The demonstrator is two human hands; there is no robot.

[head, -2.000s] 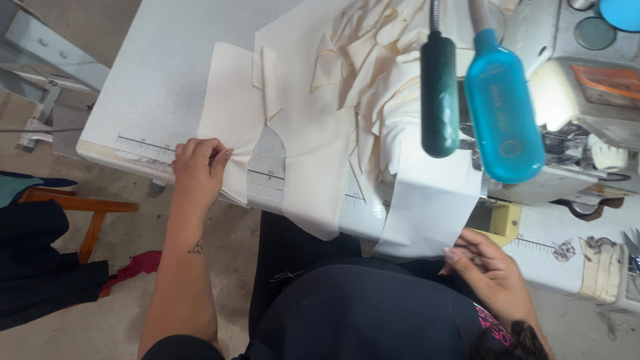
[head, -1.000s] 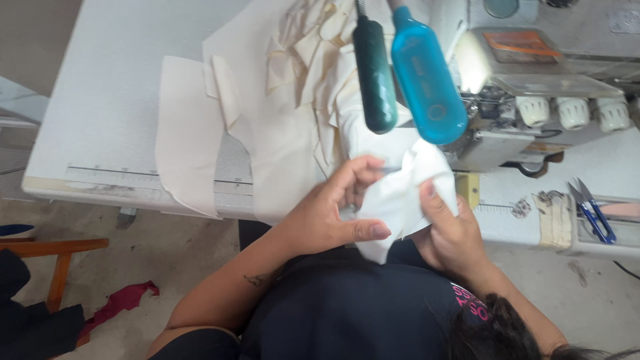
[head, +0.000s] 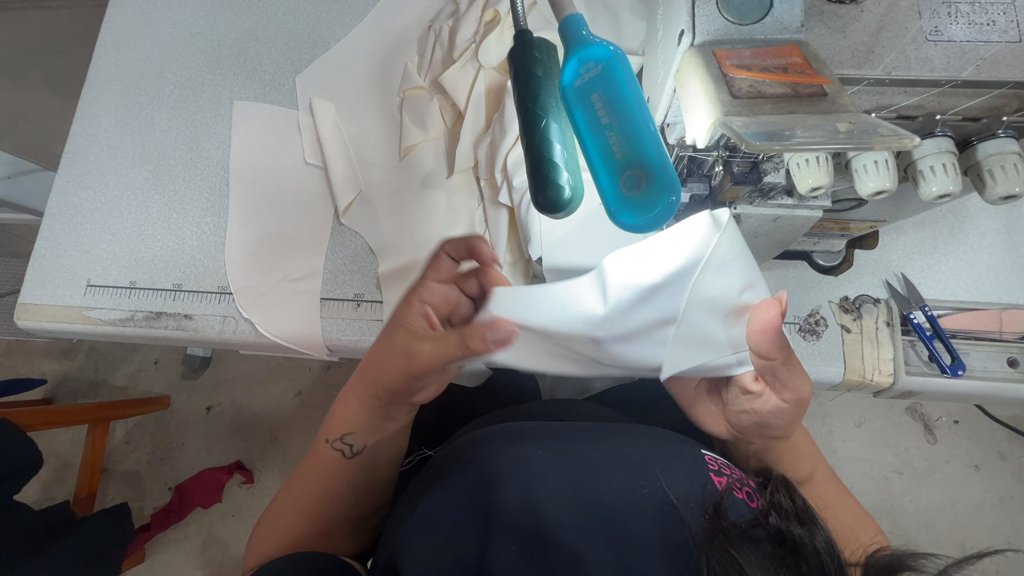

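A white fabric piece point(head: 608, 312) is stretched between my hands above the table's front edge, folded over at its right end. My left hand point(head: 452, 320) pinches its left end between thumb and fingers. Its right end is held by my right hand point(head: 760, 360), thumb in front and the other fingers partly hidden below. Behind it lies a heap of cream fabric pieces point(head: 480, 104). Farther left, a flat cut piece point(head: 276, 216) overhangs the table edge, beside a larger cream piece point(head: 384, 176) with a rolled edge.
An overlock sewing machine point(head: 752, 192) stands at the right. A green-handled lamp or tool point(head: 548, 128) and a blue lamp head point(head: 620, 128) hang over the fabric. Blue thread snips point(head: 928, 328) lie at the right edge. A ruler scale point(head: 160, 292) runs along the table point(head: 144, 160).
My left hand has left the flat piece at the left and now grips the white piece. That piece, lying at the table edge two seconds ago, is lifted. The view has shifted right.
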